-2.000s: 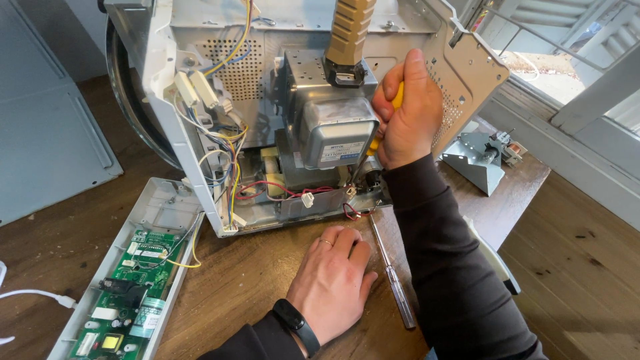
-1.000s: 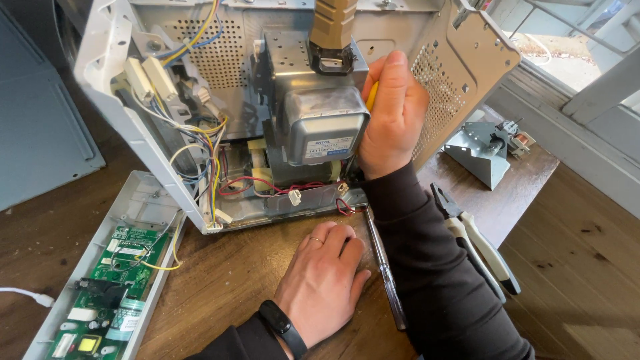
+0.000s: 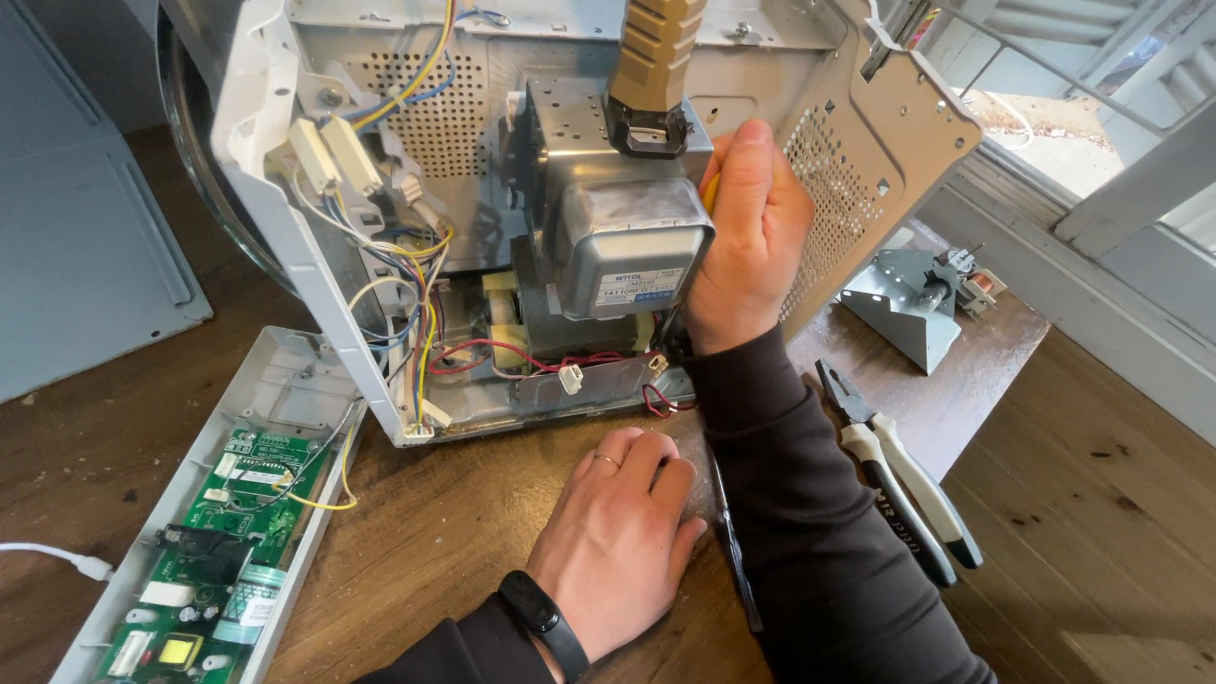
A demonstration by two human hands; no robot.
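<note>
The opened microwave oven housing (image 3: 313, 228) stands on a wooden table, its inside facing me. Within it, a magnetron (image 3: 636, 237) sits above a dark transformer (image 3: 570, 318), with red wires and white connectors below. My right hand (image 3: 750, 233) is closed beside the magnetron around a yellow-handled tool (image 3: 711, 193); most of that tool is hidden. My left hand (image 3: 617, 532) rests palm down on the table in front of the housing, fingers bent, holding nothing visible. A tan-handled device (image 3: 657, 66) reaches down onto the magnetron's top.
A control panel with a green circuit board (image 3: 252, 513) lies at the left. Combination pliers (image 3: 893, 465) lie right of my right sleeve, which partly covers a screwdriver (image 3: 736, 560). A metal bracket with a small motor-like part (image 3: 912, 304) is at the right; a grey panel (image 3: 85, 218) stands far left.
My right hand has moved behind the magnetron's right side, so the yellow tool shows less than before. The pliers, mostly hidden by my arm at first, now show fully. My left hand stays on the table.
</note>
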